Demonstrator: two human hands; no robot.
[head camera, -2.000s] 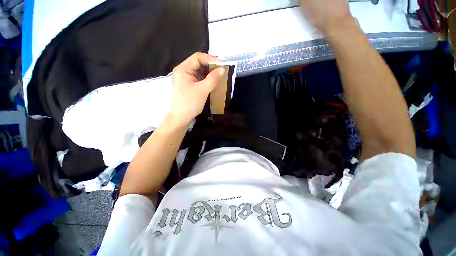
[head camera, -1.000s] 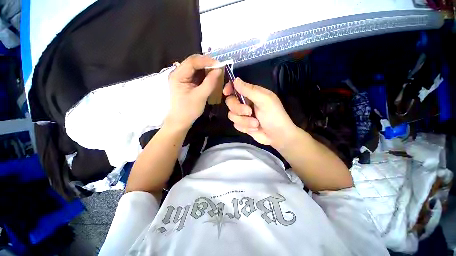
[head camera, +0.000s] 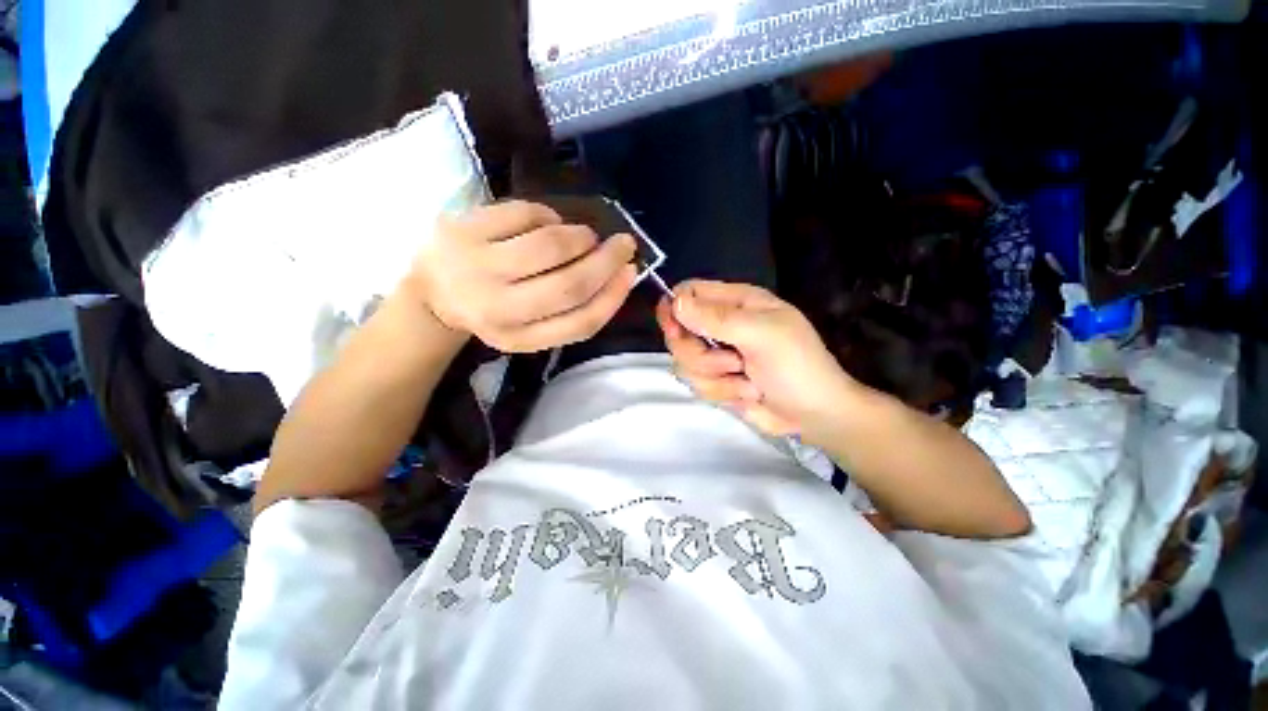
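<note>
My left hand holds the end of the dark brown waistband strip, whose pale edge shows past my fingertips. My right hand holds the thread snips, mostly hidden in my fingers, with the thin tip at the corner of the band end. The dark brown garment panel lies to the left over the table. The white pocket bag hangs from it, beside my left wrist. The cardboard template is not visible.
The table's silvery ruler-like edge runs across the top. White quilted cloth lies at the right, low down. Blue plastic or cloth is at the lower left. Mixed dark cloth lies beneath the table.
My right hand came from over the table to the band end with the snips. My left hand turned over and now covers its grip with the fingers. The tan cardboard has gone from sight.
</note>
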